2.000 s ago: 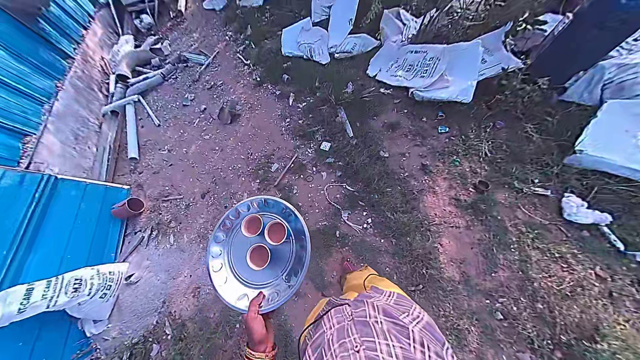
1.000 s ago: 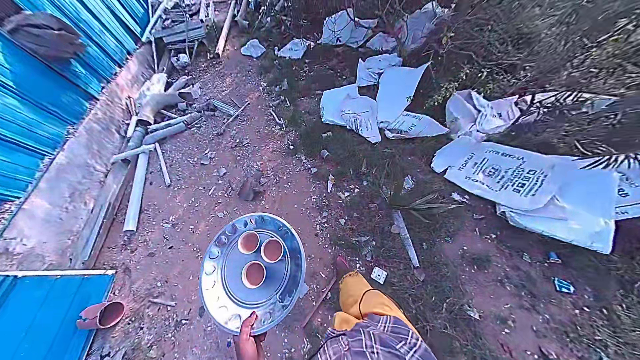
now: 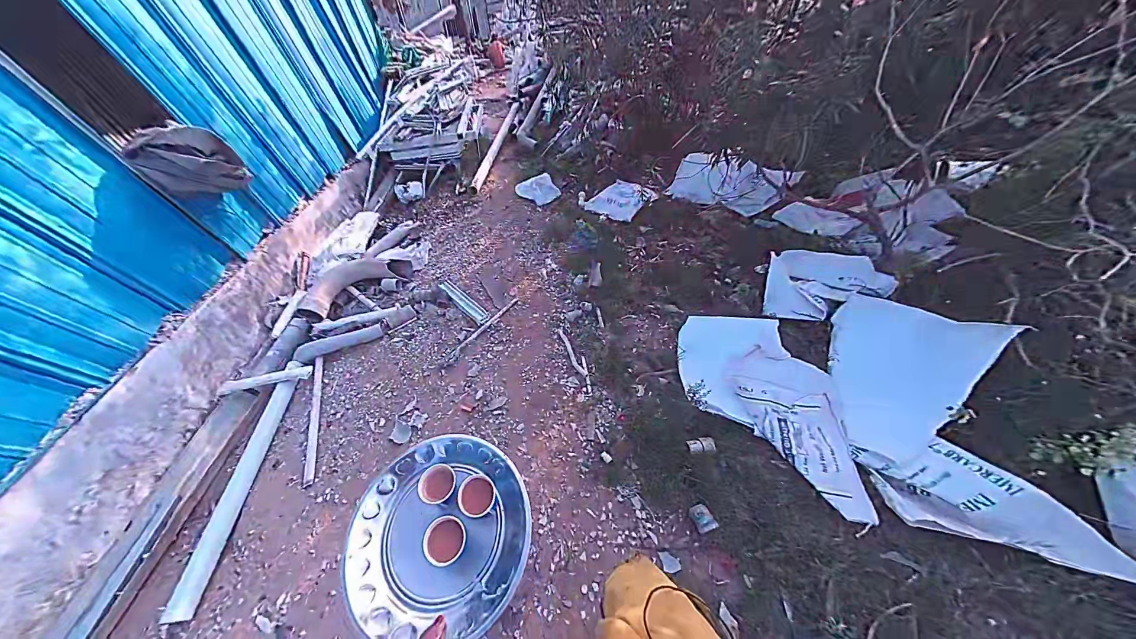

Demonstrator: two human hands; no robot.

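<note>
A round steel tray [image 3: 366, 568] is held level low in the view, left of centre. Three small cups of a brown drink, a left cup [image 3: 437, 484], a right cup [image 3: 476, 495] and a lower cup [image 3: 444, 540], stand close together on it. Of my left hand [image 3: 434, 628] only a fingertip shows, over the tray's near rim; the rest lies below the frame edge. My right hand is not in view. Yellow-brown cloth over my leg [image 3: 657, 603] shows right of the tray.
Plastic pipes [image 3: 235, 497] and a bent pipe [image 3: 342, 284] lie along a concrete ledge [image 3: 169, 417] under a blue corrugated metal wall [image 3: 98, 231]. White sacks [image 3: 914, 373] are strewn over ground at the right, below bare branches [image 3: 896, 115]. Scrap lumber [image 3: 435, 146] is heaped ahead on the dirt path.
The view has shifted forward along the path, with more wall and scrap ahead. The reddish pot at the left has gone out of view. The three cups remain on the tray.
</note>
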